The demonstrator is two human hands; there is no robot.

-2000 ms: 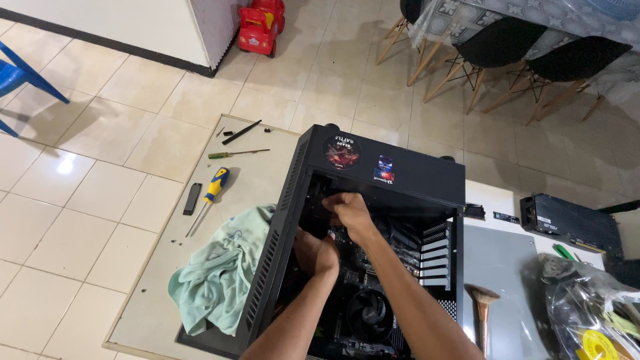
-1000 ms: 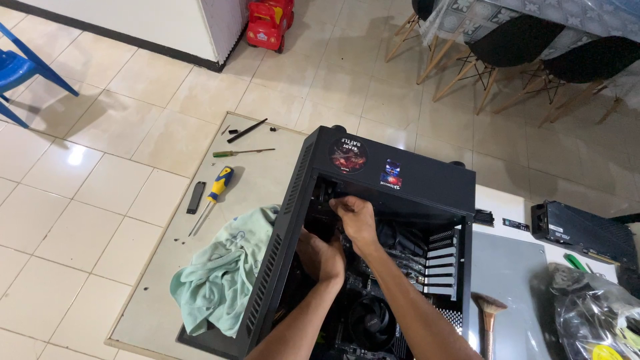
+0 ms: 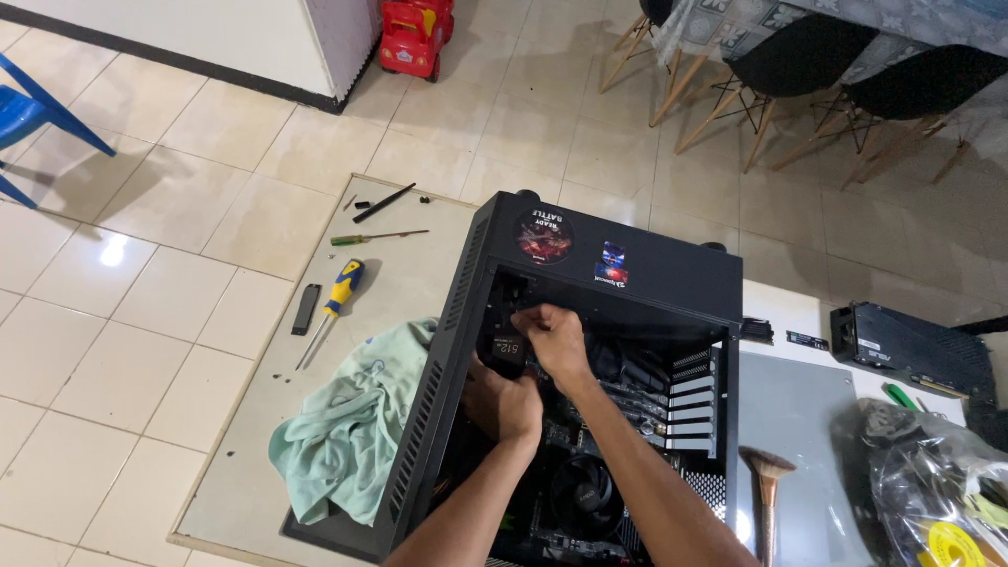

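A black computer case (image 3: 614, 295) lies with its side open, and both hands reach inside. My left hand (image 3: 508, 402) grips a black solid-state drive (image 3: 506, 350) from below, its label facing up. Just above and right of the drive, my right hand (image 3: 555, 339) has thumb and forefinger pinched together near the case's front wall; whether a cable or screw is between them cannot be told. Below the hands a round CPU cooler fan (image 3: 587, 494) sits on the motherboard, which my right forearm partly covers. A green cloth (image 3: 350, 429) rests against the case's left side.
Left of the case lie a yellow-blue screwdriver (image 3: 343, 290), a green-handled screwdriver (image 3: 350, 239), a black plastic strip (image 3: 305, 309) and small screws. To the right are a makeup-style brush (image 3: 768, 480), a graphics card (image 3: 906, 350), a memory stick (image 3: 807, 340) and a plastic bag (image 3: 913, 488).
The black drive now shows in my left hand, its label visible; the earlier frames do not clearly show it. My right hand stays close to the same spot.
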